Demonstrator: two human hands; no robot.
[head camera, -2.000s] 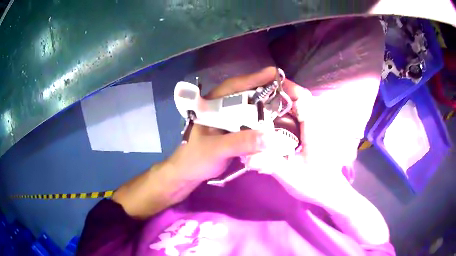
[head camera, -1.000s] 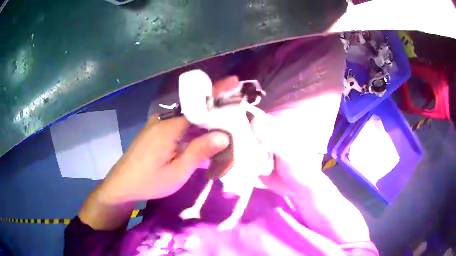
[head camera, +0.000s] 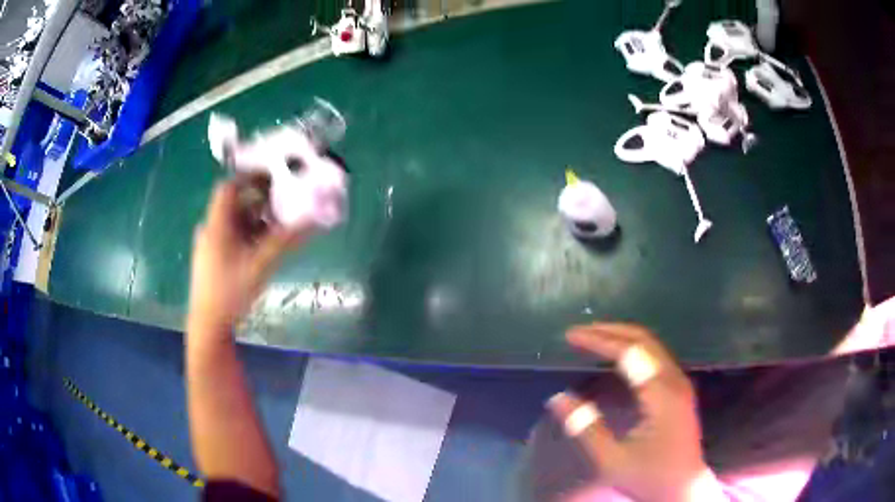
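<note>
My left hand (head camera: 236, 245) holds a white toy motorcycle (head camera: 299, 176) over the left part of the green bench (head camera: 442, 245); both are motion-blurred. My right hand (head camera: 638, 422) is empty at the bench's front edge, fingers apart, with pale bands on two fingertips. A white glue bottle (head camera: 587, 208) with a yellow nozzle lies on the bench beyond my right hand. White body shells (head camera: 702, 93) lie clustered at the back right, several with stalks sticking out.
Another white toy motorcycle (head camera: 361, 31) with a red spot stands at the bench's far edge. A blue-and-white patterned packet (head camera: 791, 245) lies at the right. A blue crate (head camera: 147, 98) with parts is at the upper left. A white sheet (head camera: 371, 426) shows below the bench edge.
The view has swung up from my lap to the bench. My left hand has carried the motorcycle over the bench. My right hand has come away from it and is open.
</note>
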